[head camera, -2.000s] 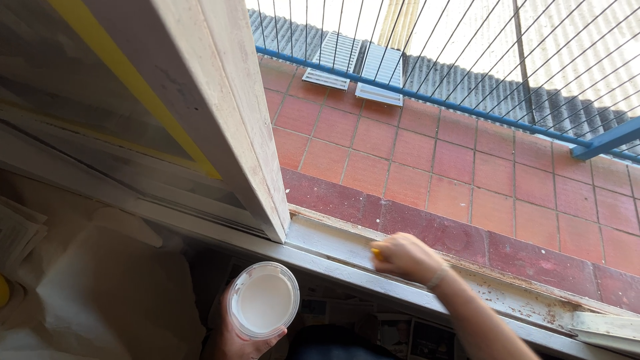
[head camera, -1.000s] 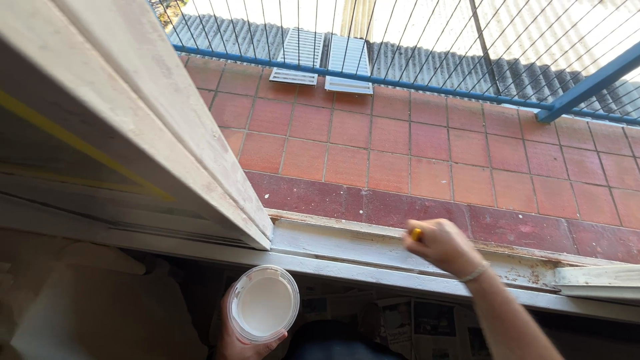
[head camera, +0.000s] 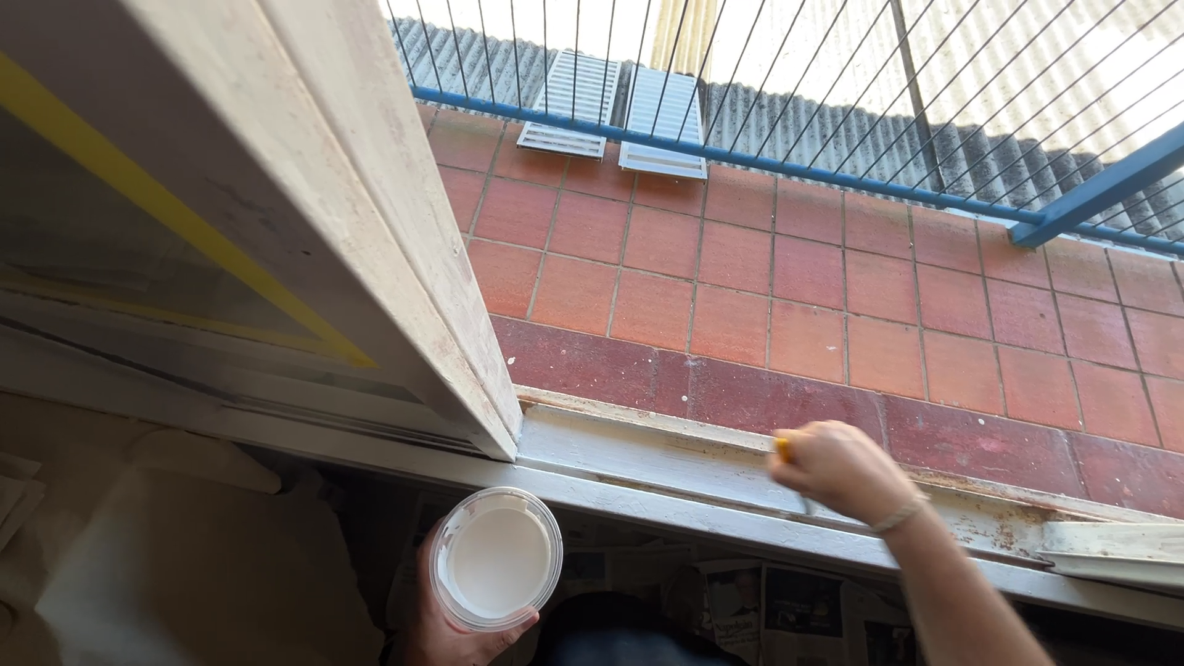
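My left hand (head camera: 481, 638) holds a clear plastic tub (head camera: 498, 559) of white paint from below, at the bottom centre, on the near side of the sill. Over the window sill (head camera: 647, 453), my right hand (head camera: 837, 467) is closed around a tool with a yellow handle (head camera: 784, 449). The tool's lower end is mostly hidden under the hand, so its kind cannot be told for sure. White covers the sill's channel left of this hand, while rusty brown patches show to its right.
A white frame (head camera: 407, 250) with yellow masking tape (head camera: 185, 213) stands at left. Beyond the sill lie red tiles (head camera: 740, 254) and a blue railing (head camera: 786, 165). Newspapers (head camera: 795, 601) cover the floor below; pale sheeting (head camera: 203, 564) is at lower left.
The right hand with the yellow-handled tool has moved right along the sill since the oldest frame. The tub stays in the left hand. The view has shifted somewhat.
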